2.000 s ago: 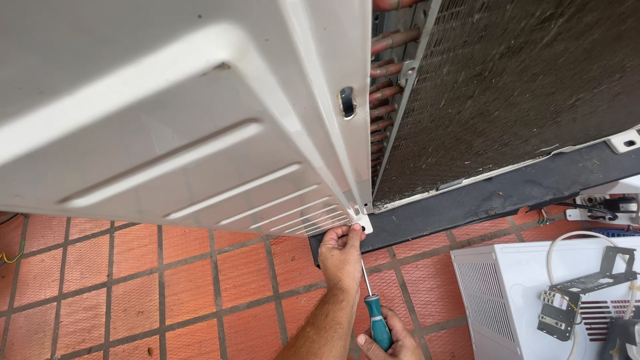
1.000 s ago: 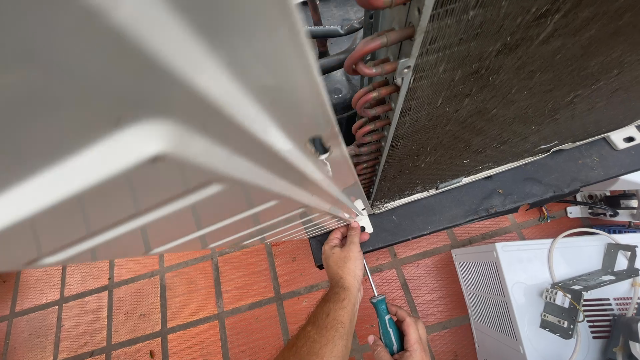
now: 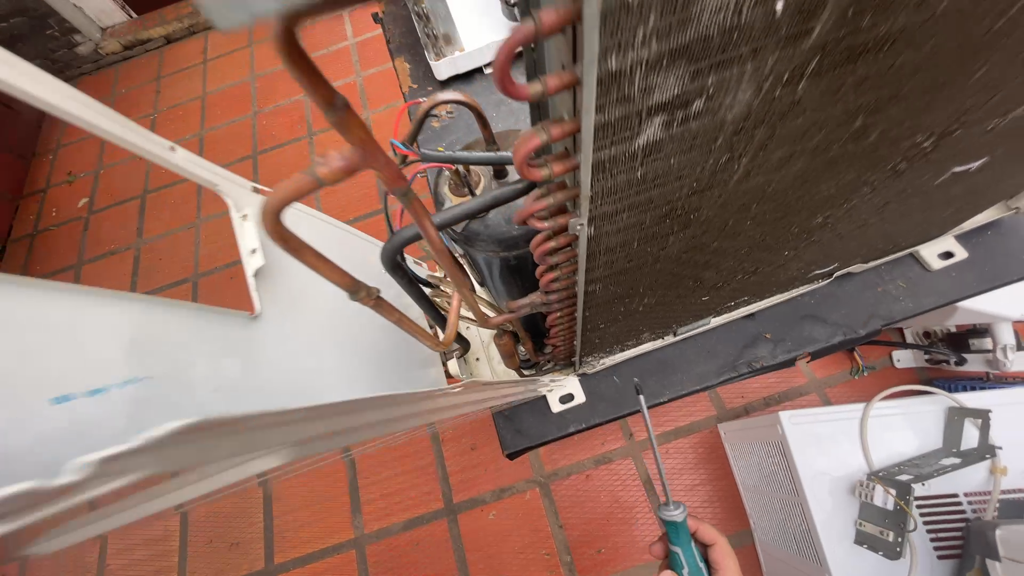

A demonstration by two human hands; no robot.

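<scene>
My right hand [image 3: 700, 552] holds a teal-handled screwdriver [image 3: 676, 528] at the bottom, its shaft pointing up toward the black base. My left hand is out of view. A white sheet-metal side panel [image 3: 320, 424] of an air conditioner outdoor unit leans out at the left, its lower corner beside a slotted white foot tab [image 3: 566, 395]. Behind the panel show copper pipes [image 3: 336, 120], black insulated tubes and a black compressor [image 3: 500, 256] with coloured wires. The finned condenser coil [image 3: 768, 176], dark with dirt, stands at the right, copper U-bends along its edge.
The coil unit stands on a black bench [image 3: 720, 352] above a red tiled floor [image 3: 576, 512]. At lower right lie a white louvred casing [image 3: 800, 480] and a metal bracket [image 3: 888, 488] with a cable. A white metal part [image 3: 472, 40] lies at the top.
The side panel has swung away from the coil to the left, exposing the pipes and compressor. My left hand has left the panel's lower corner and the view. The screwdriver tip is away from that corner.
</scene>
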